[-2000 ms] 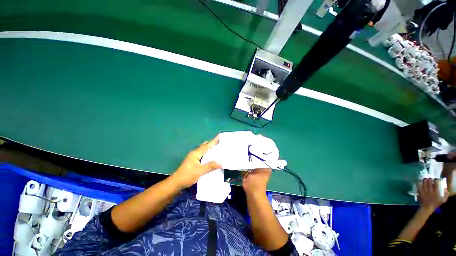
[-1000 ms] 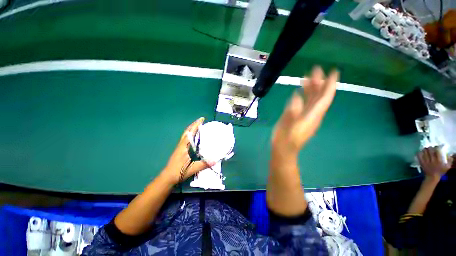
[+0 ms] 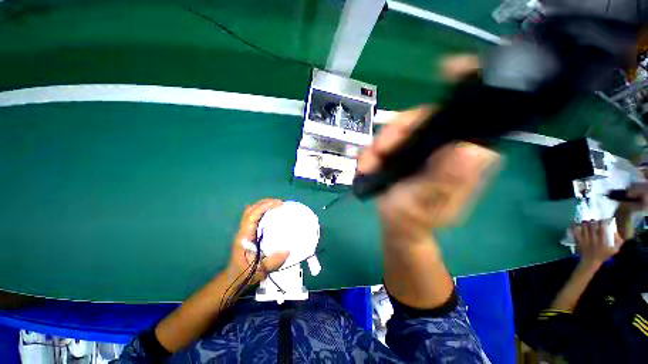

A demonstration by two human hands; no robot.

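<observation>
My left hand [image 3: 252, 238] holds the white housing [image 3: 290, 231] by its round end, near the front edge of the green bench. A squared white foot points toward me, and thin dark wires trail from the left side over my wrist. My right hand [image 3: 433, 178], blurred, is closed around the black electric screwdriver [image 3: 455, 121]. Its thin bit points down and left, just above and to the right of the housing, not touching it. The silvery screw feeder [image 3: 334, 128] stands beyond the housing, with a small front tray.
Blue bins [image 3: 484, 313] with white parts sit at both sides of my lap. At the right, another person's hand [image 3: 595, 240] holds a white part beside a second feeder with a black side [image 3: 566, 170]. A pale post [image 3: 355, 35] rises behind my feeder.
My right hand has gone from open in the air to gripping the screwdriver, whose tip has left the feeder and moved toward the housing. My left hand and the housing are slightly nearer me.
</observation>
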